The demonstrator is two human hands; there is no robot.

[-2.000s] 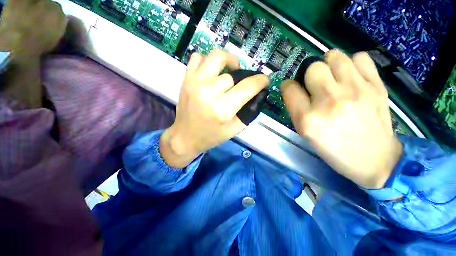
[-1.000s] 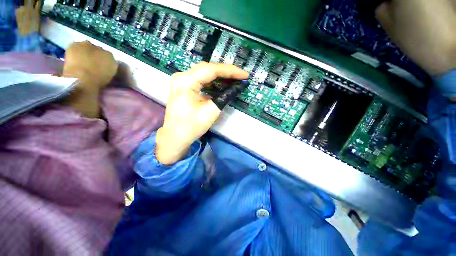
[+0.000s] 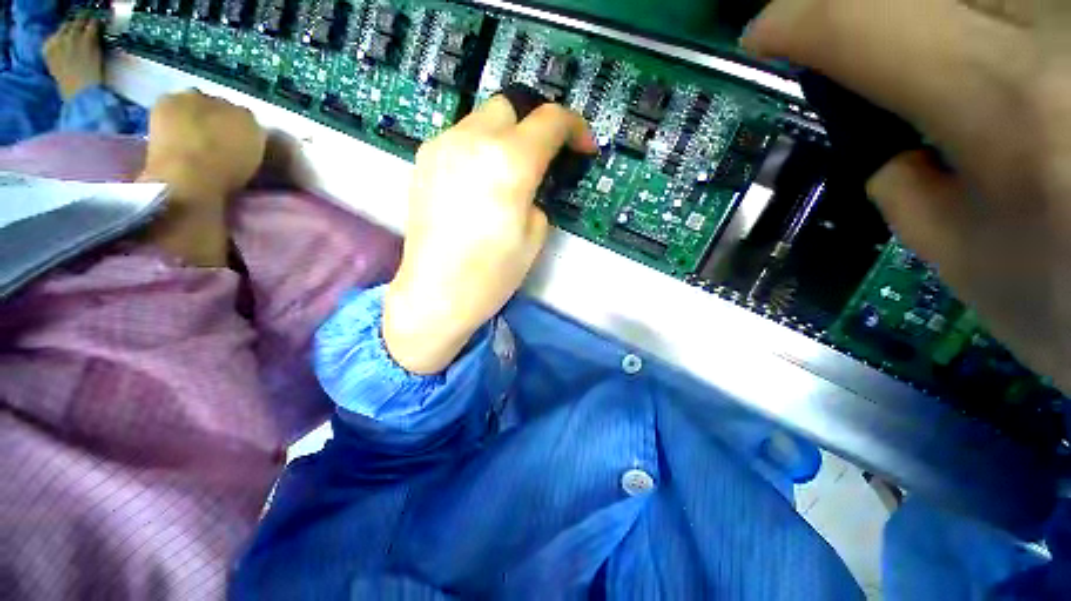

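A green circuit board (image 3: 669,194) lies on the conveyor in front of me, dense with small parts and black blocks. My left hand (image 3: 476,223) is over its left part, palm down, fingers bent and touching or just above it. Black finger cots cover some fingertips; whether it holds a small part is hidden. My right hand (image 3: 963,153) is large and blurred at the upper right, cut off by the edge, above the rail and the right board. A black cot shows between its fingers; I cannot tell if it holds anything.
The silver conveyor rail (image 3: 705,315) runs between me and the boards. A dark gap with a metal rod (image 3: 793,229) separates another board (image 3: 904,303) at the right. More boards (image 3: 305,65) stretch left. A neighbour in a pink-purple smock (image 3: 129,352) sits left, beside white sheets (image 3: 71,223).
My left hand has shifted slightly and its fingers have bent down toward the board. My right hand has come lower and further into view, covering the blue parts bin's former place in view.
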